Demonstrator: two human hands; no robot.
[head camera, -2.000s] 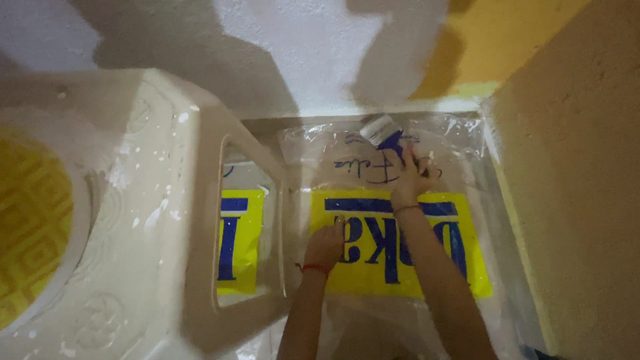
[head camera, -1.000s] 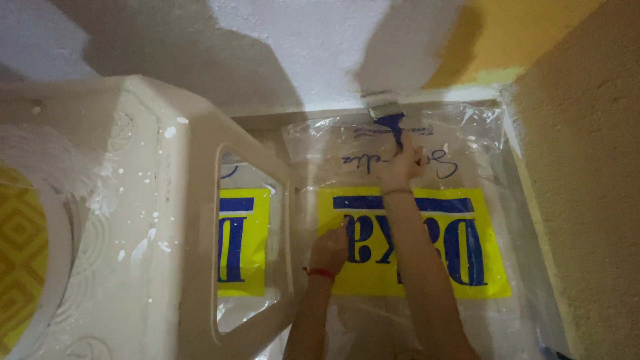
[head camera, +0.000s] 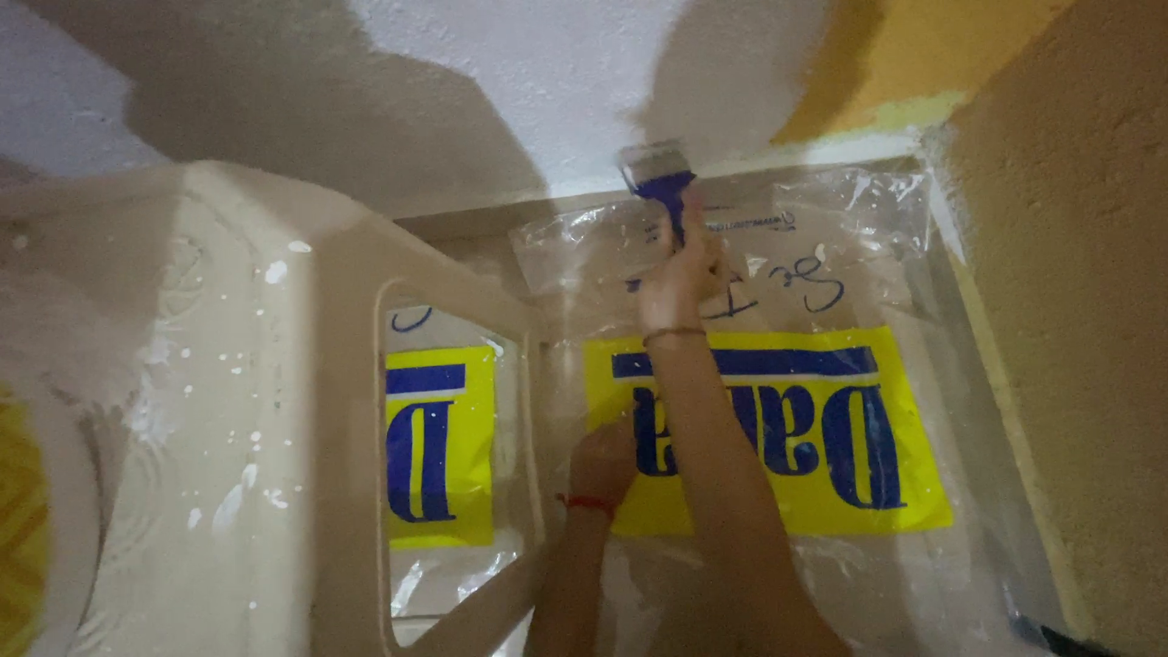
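Observation:
A paintbrush with a blue handle (head camera: 672, 196) is in my right hand (head camera: 684, 274), its blurred bristles against the lower part of the white-painted wall (head camera: 593, 100). Beneath both arms a clear plastic sheet (head camera: 566, 246), with a yellow and blue printed panel (head camera: 812, 447), covers the floor up to the foot of the wall. My left hand (head camera: 604, 456), above a red wrist cord, rests at or just over the left part of that panel; its fingers are dim, and whether it grips anything cannot be told.
A beige plastic stool (head camera: 347, 365) with white paint specks fills the left side, an opening in its side. A white-rimmed container with yellow inside (head camera: 64, 511) stands at the left edge. A rough side wall (head camera: 1086, 301) closes the right; yellow paint (head camera: 922, 55) shows above the corner.
The brush in my right hand is higher, its bristles now on the wall instead of near the wall's foot over the sheet's edge. My left hand stays low over the printed panel.

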